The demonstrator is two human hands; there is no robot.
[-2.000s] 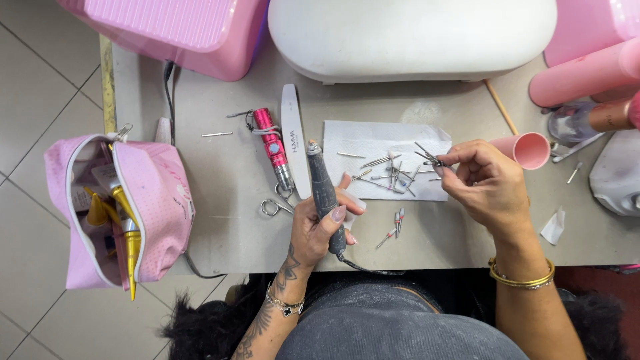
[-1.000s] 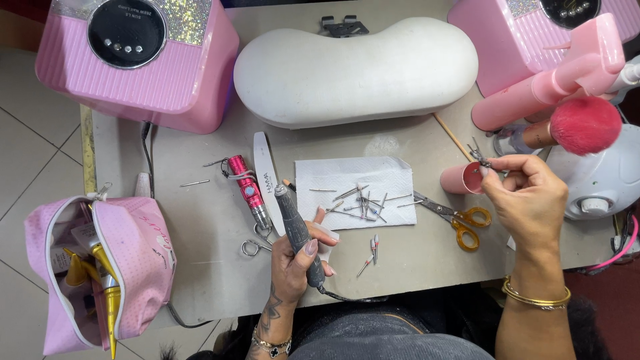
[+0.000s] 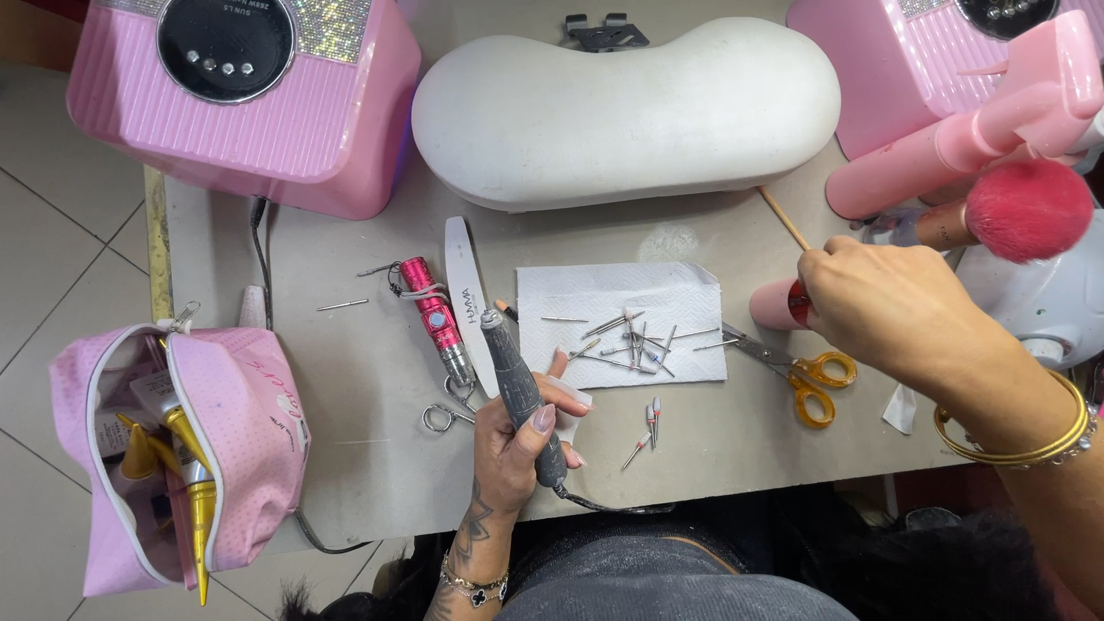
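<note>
My left hand (image 3: pixel 509 444) is closed round the dark grey handpiece of an electric nail drill (image 3: pixel 523 397), its metal tip pointing up and its cord trailing off to the right. Right of it, several metal drill bits (image 3: pixel 638 345) lie loosely on a white paper towel (image 3: pixel 552 293), with a few red-banded bits (image 3: pixel 653 423) on the table below. My right hand (image 3: pixel 871 302), seen from its back, is at the mouth of a small pink cup (image 3: pixel 772 305); its fingertips are hidden, so what it holds cannot be seen. Scissors with amber handles (image 3: pixel 811 379) lie left of my right wrist.
A white armrest cushion (image 3: pixel 625 116) and a pink nail lamp (image 3: pixel 241 129) stand at the back. On the left are an open pink zip pouch (image 3: pixel 250 466), a pink flashlight (image 3: pixel 437 323) and a nail file (image 3: pixel 468 302). Pink bottles (image 3: pixel 914 172) and a fluffy brush (image 3: pixel 1026 211) stand at the right.
My right hand has moved right from over the towel to the pink cup. The metal bits seen in its fingers earlier are out of sight. My left hand still holds the handpiece. The view has shifted.
</note>
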